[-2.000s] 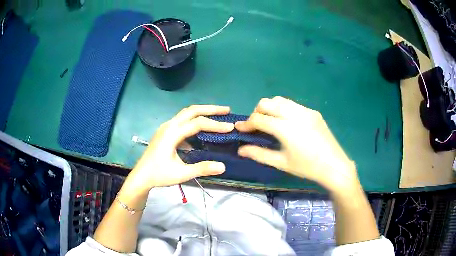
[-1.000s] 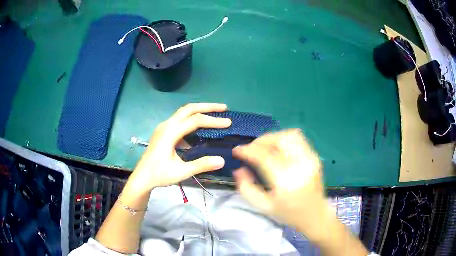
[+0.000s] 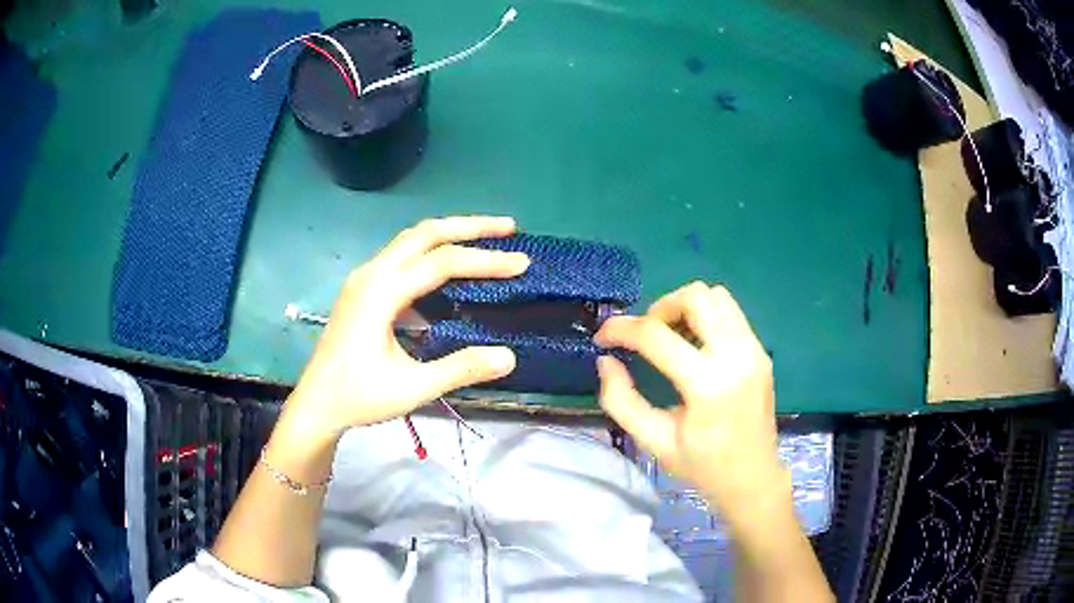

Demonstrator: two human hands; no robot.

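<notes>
A black speaker housing lies on its side at the bench's near edge, wrapped in navy-blue speaker cloth [image 3: 565,266]. The cloth's two edges lie above and below a dark open slot [image 3: 518,318]. My left hand [image 3: 406,312] grips the wrapped housing at its left end, fingers on the upper cloth and thumb on the lower. My right hand [image 3: 695,377] has its fingertips at the lower cloth edge near the slot's right end; its grip is partly hidden. A white connector [image 3: 309,316] and a red plug [image 3: 421,451] on wires stick out beside my left hand.
An upright black housing with wires [image 3: 365,130] stands at the back left. A flat blue cloth [image 3: 194,189] lies left of it, another at the far left. Waiting housings [image 3: 1001,224] sit by a tan board [image 3: 960,283] at right. A grey-rimmed crate [image 3: 136,448] is at lower left.
My right hand has moved from below the housing up to the slot's right end. The lower cloth edge now shows along the slot. My left hand keeps its grip. The whole view has shifted slightly.
</notes>
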